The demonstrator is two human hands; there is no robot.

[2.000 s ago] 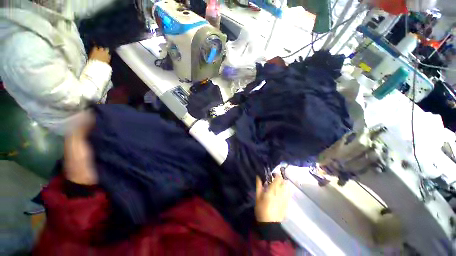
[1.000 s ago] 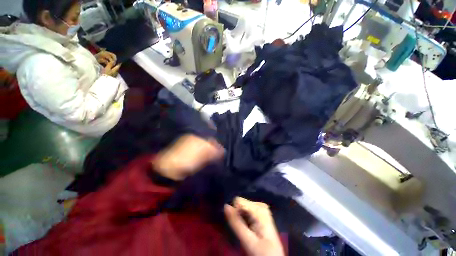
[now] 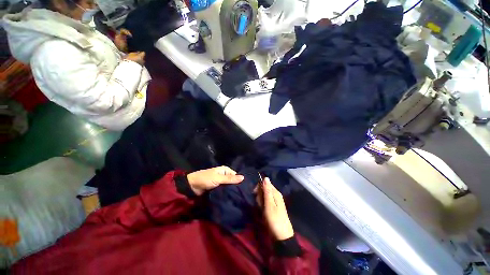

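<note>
A dark navy garment piece [image 3: 231, 207] lies over my lap at the table edge. My left hand [image 3: 215, 179] pinches its cloth between thumb and fingers. My right hand [image 3: 274, 205] is just right of it at the same cloth, with a small silver tip, seemingly thread snips [image 3: 260, 177], showing at its fingertips. The cloth runs up over the table edge towards a large crumpled navy garment pile [image 3: 349, 91]. The sewing machine head [image 3: 413, 110] is right of the pile, with a bright light at its presser foot [image 3: 376, 146].
The white machine bed edge [image 3: 354, 212] runs down to the right. A dark bundle [image 3: 240, 78] with a white lettered band and another machine [image 3: 228, 29] are beyond. A person in a white jacket [image 3: 86, 70] sits at left. A dark heap [image 3: 156, 150] hangs beside my lap.
My left hand has moved right and now holds the cloth. My right hand has moved up beside it. Navy cloth has shifted on the table edge. The view has shifted down.
</note>
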